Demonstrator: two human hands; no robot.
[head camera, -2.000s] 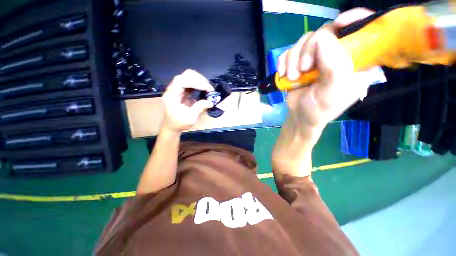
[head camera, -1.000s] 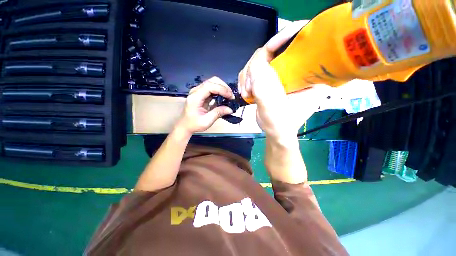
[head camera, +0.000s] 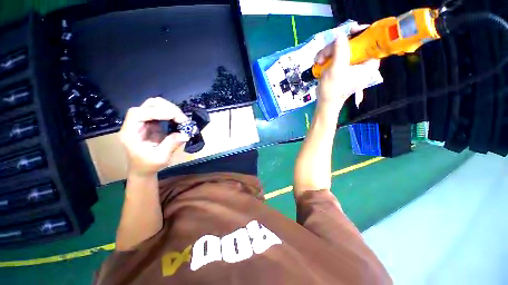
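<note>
My left hand (head camera: 146, 136) holds a black tubular unit (head camera: 189, 129) end-on over the tan board (head camera: 239, 127); its round end shows silvery detail, with black pieces beside it. My right hand (head camera: 340, 72) grips the orange-yellow electric screwdriver (head camera: 384, 40). Its black nose points left and down over the blue box with a clear plastic bag (head camera: 278, 62), where small dark and silvery pieces show. Whether the tip touches them I cannot tell. The two hands are apart.
A black parts bin (head camera: 161, 50) lies beyond the board, with glossy black fittings (head camera: 86, 106) at its left and fine dark hardware (head camera: 225, 86) at its right corner. A slotted tray of tubes (head camera: 25, 161) stands left. A small blue bin (head camera: 365, 139) and stacked black trays are at the right.
The screwdriver was at the black unit one second ago; now my right hand has moved it right and away, over the blue box. My left hand still holds the unit. The camera view has shifted right.
</note>
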